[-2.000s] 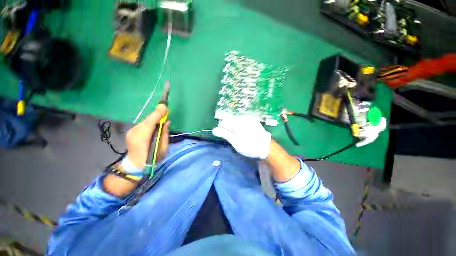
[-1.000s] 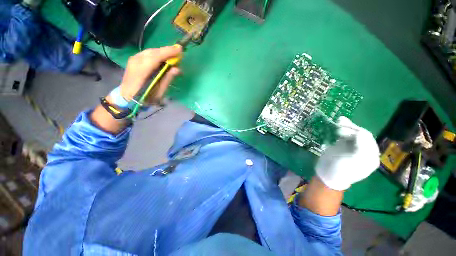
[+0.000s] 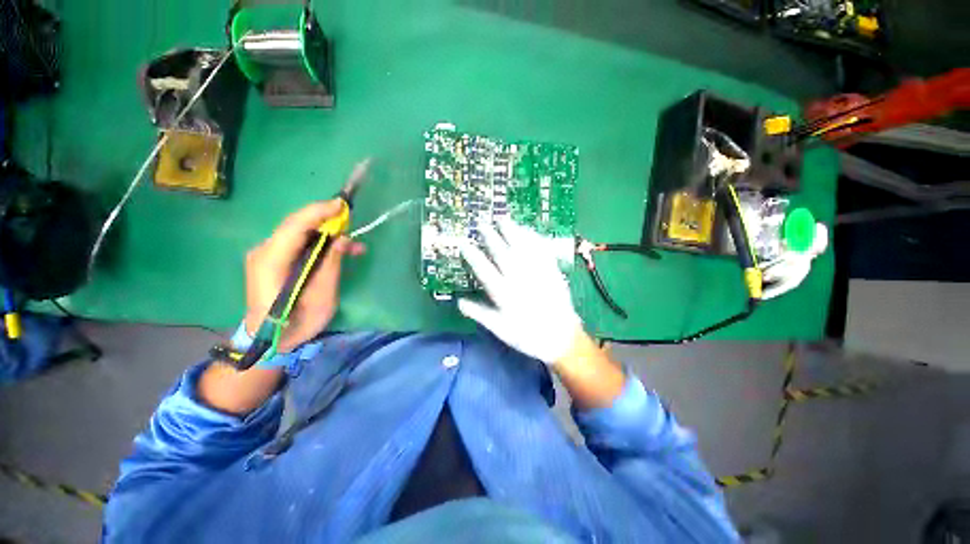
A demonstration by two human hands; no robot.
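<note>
The green circuit board [image 3: 548,181] lies flat on the mat, its rows of silvery joints facing up. My left hand [image 3: 293,271], bare with a light blue wrist band, is left of the board and holds a yellow-and-black soldering iron [image 3: 331,225], tip up and clear of the board. A thin solder wire [image 3: 385,217] runs from beside my left hand to near the board's left edge. My right hand [image 3: 523,289], in a white glove, rests with spread fingers on the board's lower part and grips nothing visible.
Side cutters [image 3: 602,274] lie right of the board. A second iron [image 3: 738,234] sits in the right stand [image 3: 665,159], near a green-lidded bottle [image 3: 800,228] and spare white glove [image 3: 789,275]. Left stand [image 3: 226,96], sponge [image 3: 188,163] and green-rimmed solder reel [image 3: 314,53] are at the back left.
The view has swung back over the bench. My left hand has moved the iron away from the left stand's sponge. My gloved right hand has moved from the board's right side onto its lower middle.
</note>
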